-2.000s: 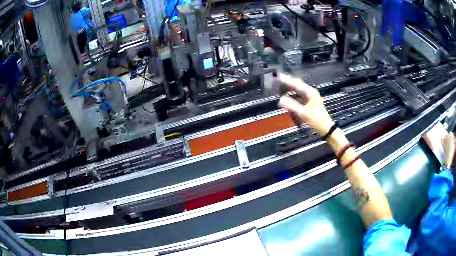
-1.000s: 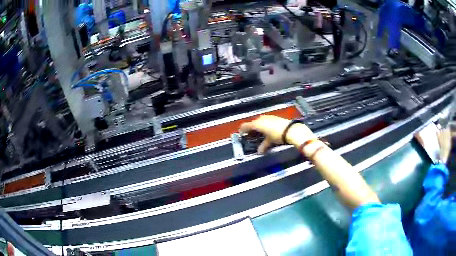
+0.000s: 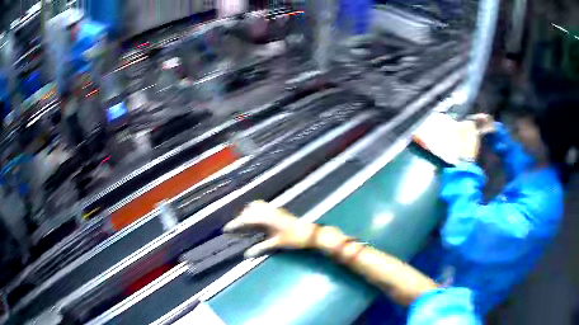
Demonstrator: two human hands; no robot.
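Note:
My right hand (image 3: 276, 232) reaches in from the lower right, blurred by motion. Its fingers and thumb lie around the right end of a black fixture (image 3: 219, 252), a dark bar over the near conveyor (image 3: 149, 305). The palm side and the exact contact are hidden. My left hand is out of the picture. A corner of a white pad (image 3: 204, 315) shows at the bottom edge.
A glossy green bench mat (image 3: 292, 298) runs along the conveyor. Orange-brown track (image 3: 174, 187) and silver rails lie beyond, with another dark fixture (image 3: 206, 190). A co-worker in blue (image 3: 501, 209) sits close at right, hands by a white pad (image 3: 438, 136).
The view has swung right. My right hand has come from the farther rail back to the near conveyor, now with a black fixture between fingers and thumb. More of the co-worker shows.

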